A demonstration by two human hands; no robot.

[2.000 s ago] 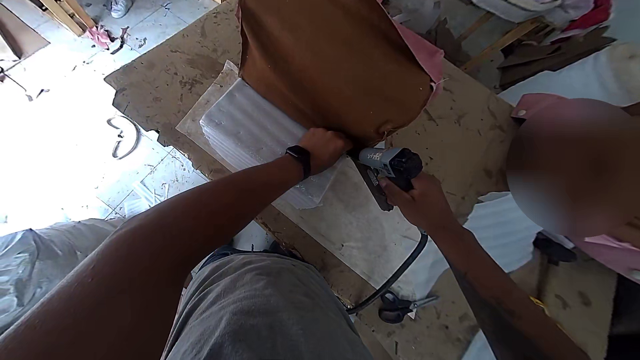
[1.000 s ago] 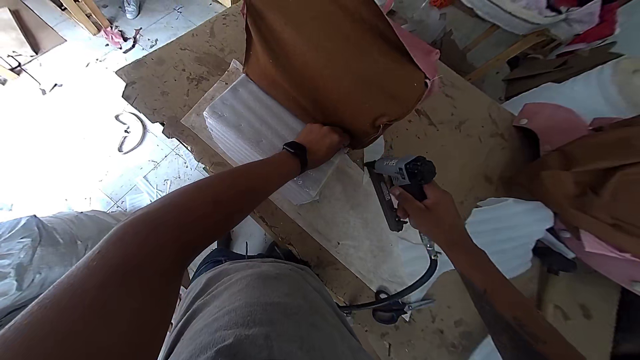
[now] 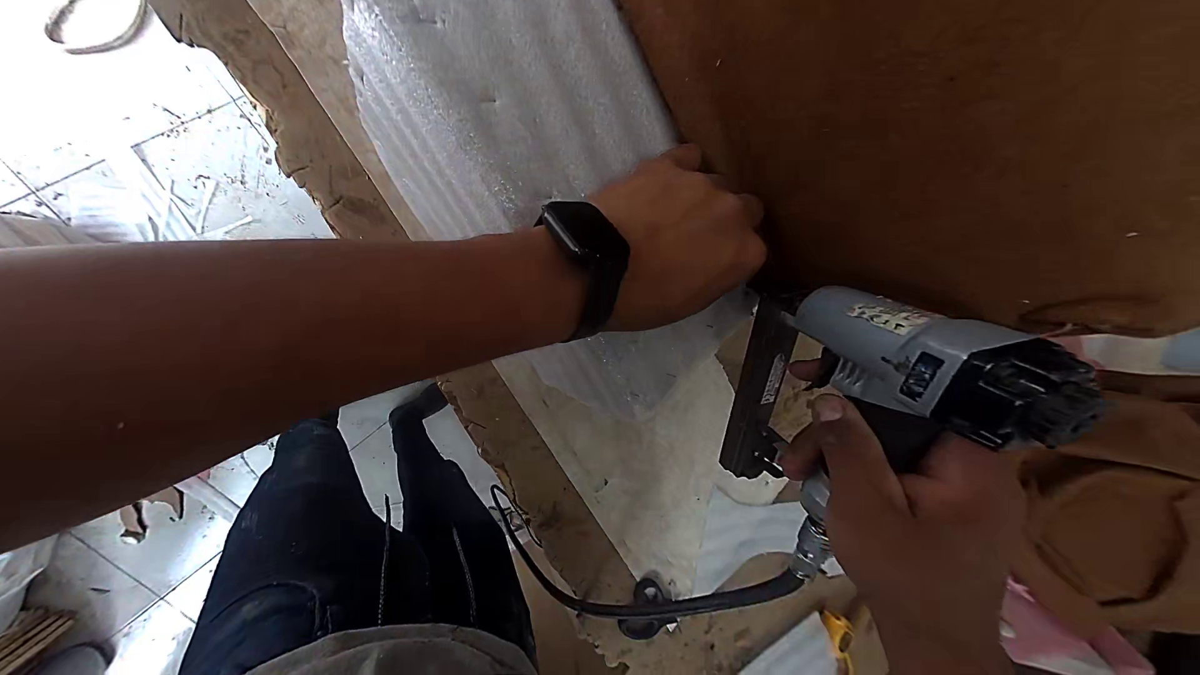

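Observation:
My right hand grips a grey and black pneumatic stapler by its handle, a finger near the trigger. The tool's nose meets the lower edge of a brown upholstery panel, close to my left hand. My left hand, below a black watch, presses at the seam between the brown panel and white foam sheeting; its fingertips are partly hidden. A black air hose runs from the stapler's handle to the left.
The worktable has a ragged cardboard edge. Black-handled scissors lie under the hose. A yellow tool is at the bottom, and brown and pink covers are at the right. Scraps litter the tiled floor.
The stapler in my right hand has moved from apart from the brown panel to against its edge, beside my left hand. The view has moved much closer.

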